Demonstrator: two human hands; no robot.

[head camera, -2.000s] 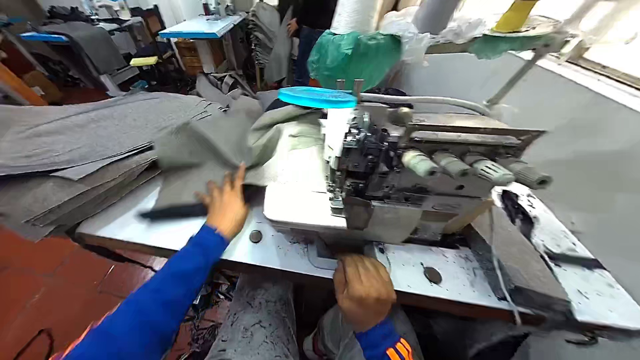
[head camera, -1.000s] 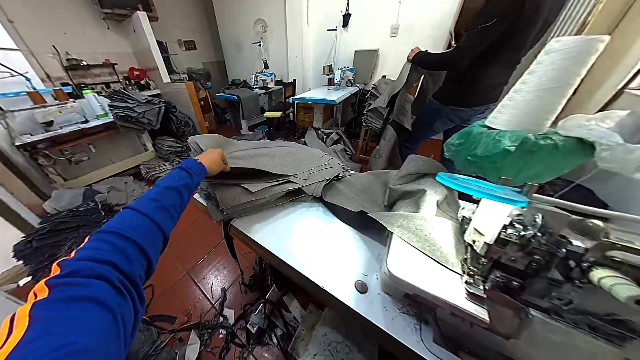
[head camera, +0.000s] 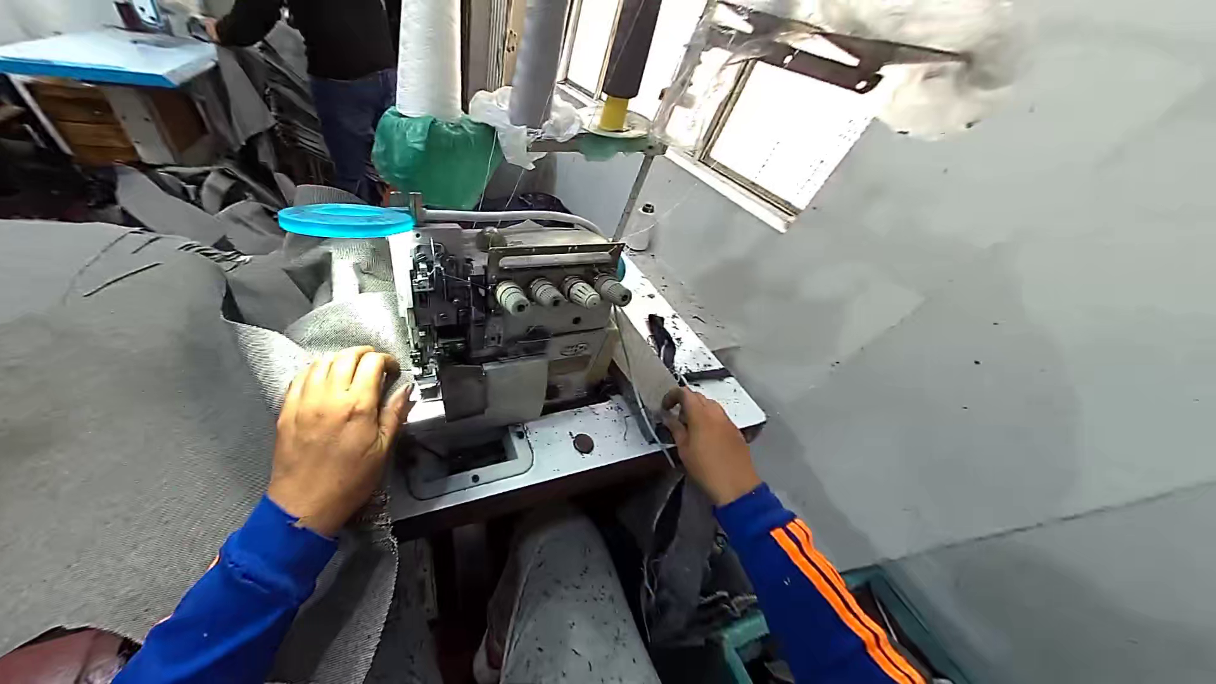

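Note:
My left hand (head camera: pixel 334 432) lies on a large piece of grey fabric (head camera: pixel 123 418), its thumb and fingers close to the presser foot area of an overlock sewing machine (head camera: pixel 513 323). The fabric spreads over the table's left part and hangs over its front edge. My right hand (head camera: pixel 708 442) pinches the end of a grey fabric strip (head camera: pixel 644 366) at the right side of the machine, above the table's front edge. A bright blue round plastic lid (head camera: pixel 346 220) sits at the machine's top left.
Thread cones (head camera: pixel 429 62) stand behind the machine, one in a green plastic bag (head camera: pixel 437 157). A person (head camera: pixel 344 85) stands at the back left beside a white table (head camera: pixel 109 57). A grey wall (head camera: pixel 997 332) rises at the right. A green crate (head camera: pixel 750 636) is below.
The view has swung right since one second ago. My left hand has moved from the fabric pile at the left to the cloth beside the machine. My right hand is back in view, on the strip.

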